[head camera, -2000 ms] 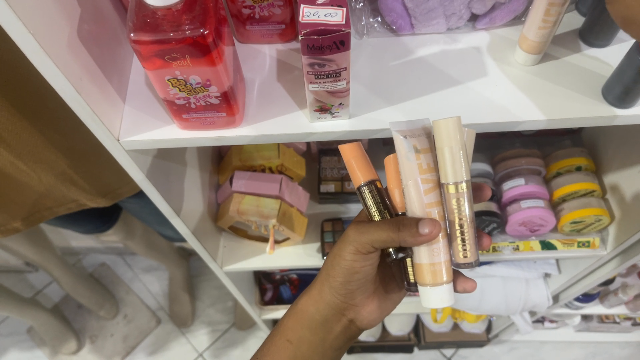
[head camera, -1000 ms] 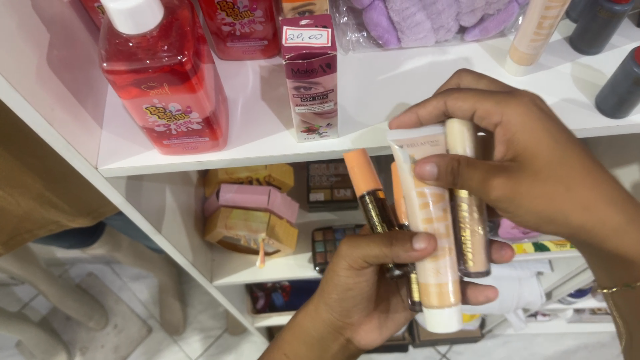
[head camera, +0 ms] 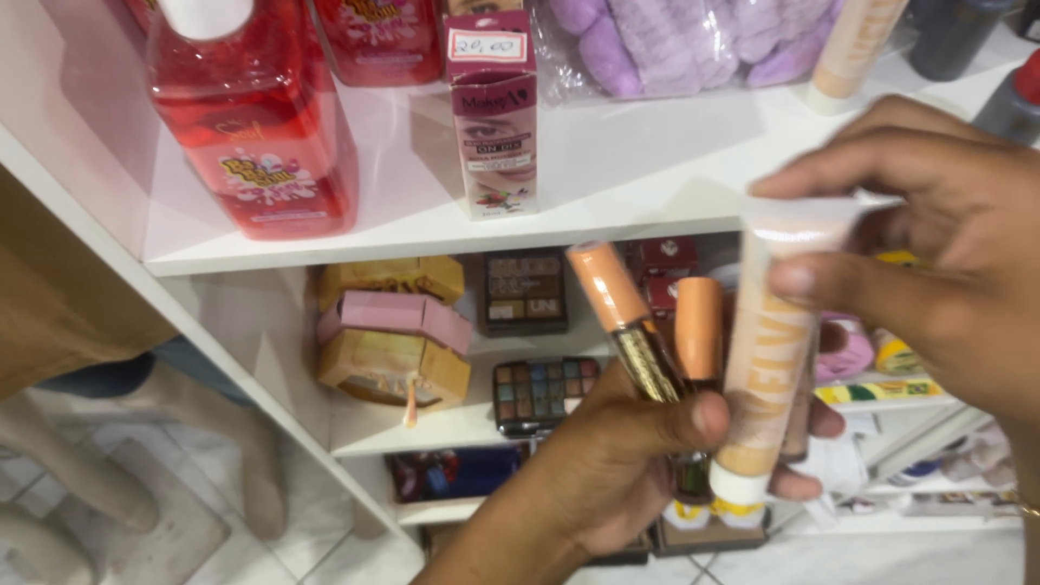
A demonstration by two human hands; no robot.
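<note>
My left hand holds two dark cosmetic tubes with orange caps and a beige squeeze tube with a white cap at its lower end. Part of another tube shows behind the beige one, mostly hidden. From the right, my right hand grips the flat upper end of the beige squeeze tube between thumb and fingers. Both hands are in front of the shelf edge.
On the upper white shelf stand red liquid bottles, a small pink cosmetic box, a bagged purple plush item and another beige tube. Yellow boxes and an eyeshadow palette lie below. Mannequin legs are at left.
My right hand, out of the group of tubes two seconds ago, has come in from the right and taken hold of the beige tube's top. The clear gold-lettered tube beside it is now mostly hidden.
</note>
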